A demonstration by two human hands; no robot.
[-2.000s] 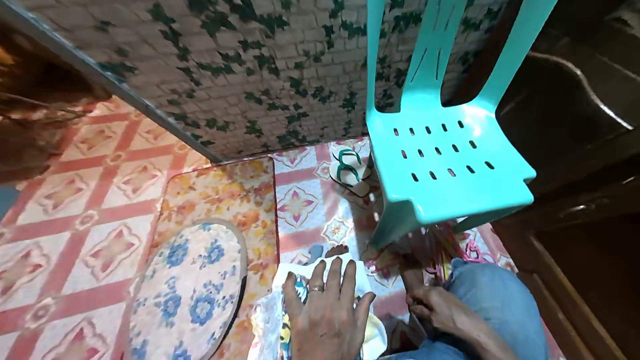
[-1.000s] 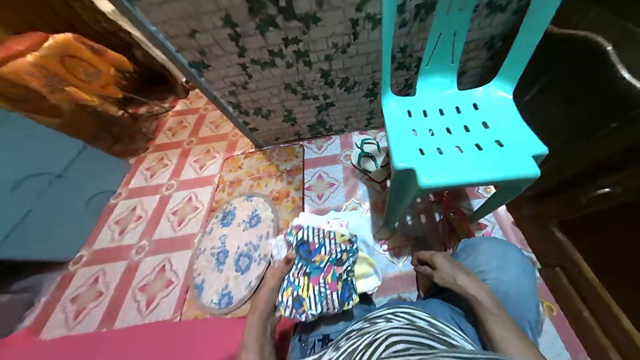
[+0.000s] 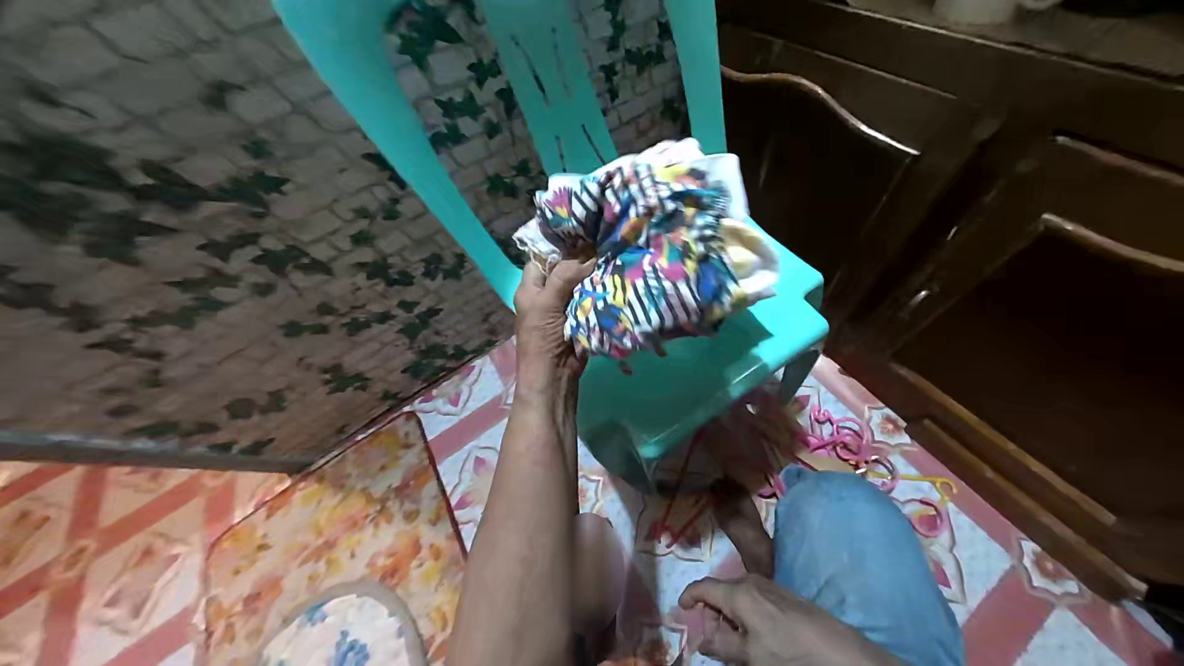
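Note:
A bundle of folded cloth, with a multicoloured striped print on top and white and pale yellow layers beneath, is gripped in my left hand. That hand is stretched forward over the seat of a turquoise plastic chair; whether the cloth rests on the seat is not plain. My right hand is low, beside my knee in blue denim, its fingers curled; nothing can be made out in them. Pink plastic hangers lie on the floor right of the chair.
A brick-and-ivy patterned wall panel stands behind and left of the chair. Dark wooden cabinets line the right side. On the tiled floor lie a floral mat and an oval mat with blue flowers at lower left.
My left hand has lifted the cloth bundle from low in front of me to over the chair. The green-strapped slippers seen earlier are out of sight. The view has turned right and nearer the chair.

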